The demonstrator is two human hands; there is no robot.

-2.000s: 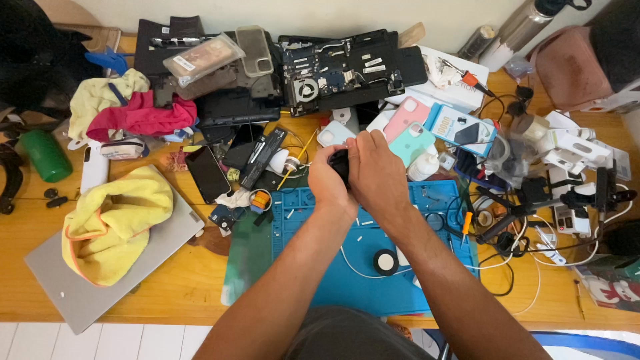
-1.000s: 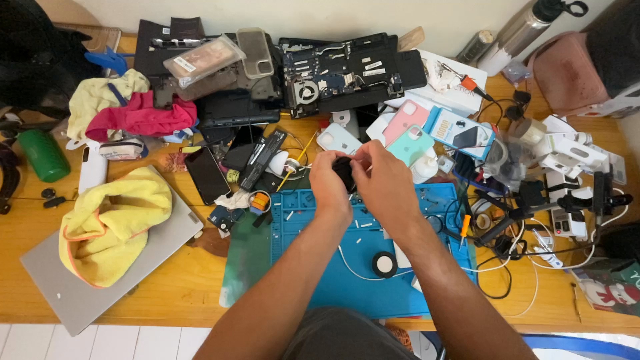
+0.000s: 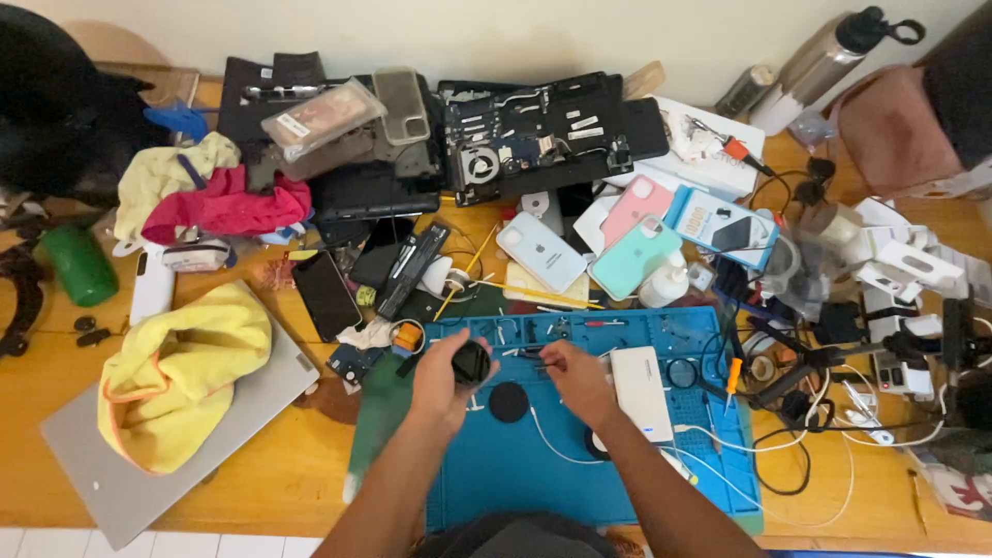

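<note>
My left hand point(image 3: 439, 384) is wrapped round a small black round object point(image 3: 471, 363), its dark face turned up. My right hand point(image 3: 577, 380) is over the upper trays of a blue silicone repair mat point(image 3: 504, 480); its fingertips are together at a thin dark tool point(image 3: 535, 353), and whether they grip it is unclear. Between the hands a flat black disc point(image 3: 509, 402) lies on the mat. A white power bank point(image 3: 642, 394) with a white cable lies just right of my right hand. Another dark round item is partly hidden under my right forearm.
Behind the mat stand phone cases point(image 3: 542, 252), a white bottle point(image 3: 664, 284) and an opened laptop chassis point(image 3: 535, 139). At left a yellow cloth point(image 3: 186, 372) lies on a silver laptop point(image 3: 263, 387). An orange-handled screwdriver point(image 3: 732, 376) and black cables are at right.
My hands were together around the black object; now they are apart, the left keeping it and the right lowered to the mat's trays. The black disc and the power bank now show more fully.
</note>
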